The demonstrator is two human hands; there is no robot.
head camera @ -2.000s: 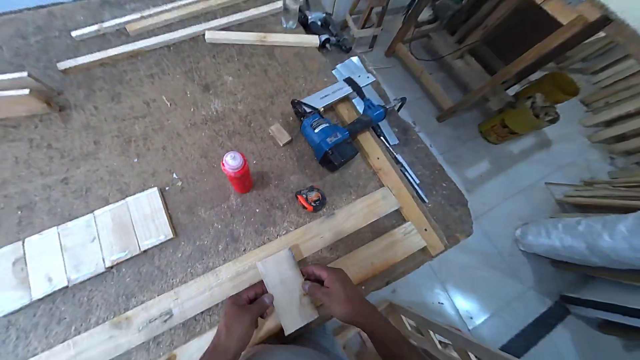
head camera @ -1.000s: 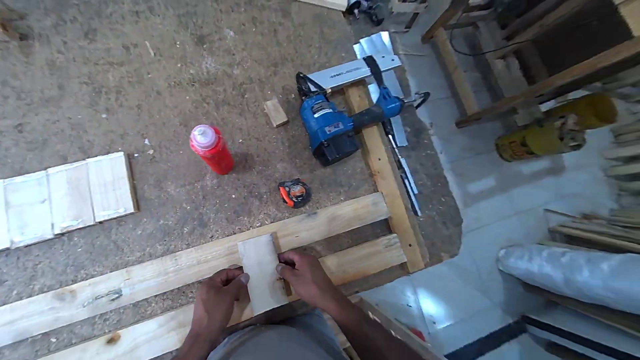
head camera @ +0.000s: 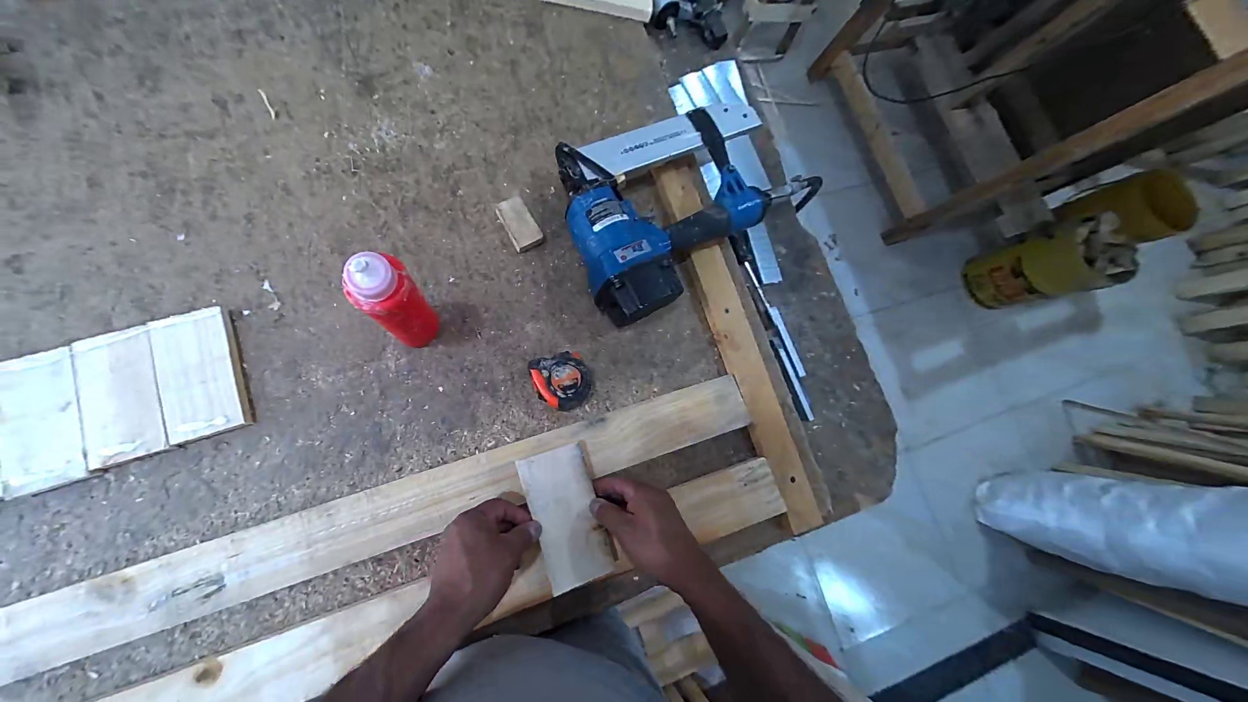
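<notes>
A short flat wooden board [head camera: 565,517] lies across two long wooden slats [head camera: 390,502], near their right ends. My left hand [head camera: 487,551] pinches its left edge, and my right hand [head camera: 643,526] grips its right edge. The slats' right ends meet a wooden crosspiece [head camera: 746,361]. Beyond the board are a black and orange tape measure [head camera: 562,380] and a red squeeze bottle [head camera: 392,297] with a pale cap. A blue pneumatic nailer [head camera: 624,253] rests partly over the crosspiece, beside a small wood block [head camera: 519,223].
A row of short boards [head camera: 117,395] with whitish smears lies at the left. Metal strips [head camera: 717,88] are at the table's right side. On the tiled floor are yellow buckets [head camera: 1033,263], a plastic-wrapped roll [head camera: 1111,531] and stacked wood strips. A wooden frame [head camera: 1053,156] stands at the upper right.
Both hands still hold the short board, which now lies flatter across the slats than two seconds ago. The view has shifted.
</notes>
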